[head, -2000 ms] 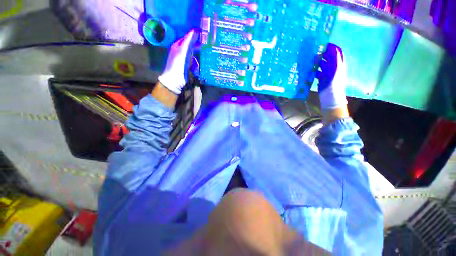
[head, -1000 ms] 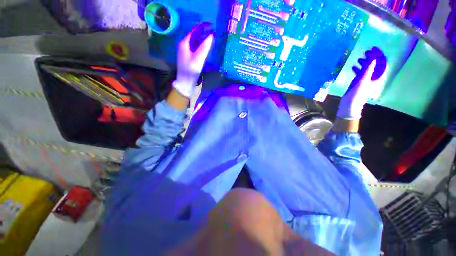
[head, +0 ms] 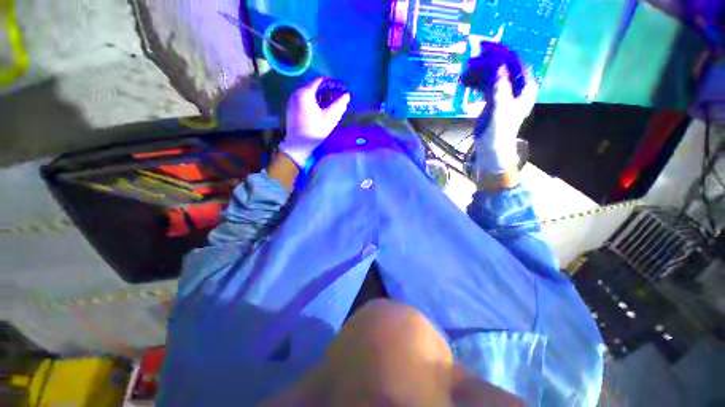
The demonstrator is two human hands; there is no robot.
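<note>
A blue-lit printed circuit board (head: 433, 67) lies on the bench at the top of the view, its far edge cut off. It carries pale bars. My right hand (head: 502, 99), in a white glove with dark fingers, is over the board's lower right part, fingers loosely bent and apart; no held thing shows. My left hand (head: 316, 115) is left of the board at the bench's near edge, off the board. Its fingers are curled round a dark patch, which may be the glove's palm or a small thing. A cyan-rimmed ring or round container (head: 287, 49) stands beyond it.
A black bin (head: 103, 230) with red pieces and yellowish strips is at left. Another dark bin (head: 572, 147) is at right, below the teal mat (head: 584, 60). A metal rack (head: 656, 241) is at lower right, a yellow box (head: 75, 385) at lower left. Round metal parts show beyond my lap.
My right hand has moved left from the board's right edge and the mat to over the board. My left hand was on the board's left edge, then let go and moved nearer me. The view has shifted.
</note>
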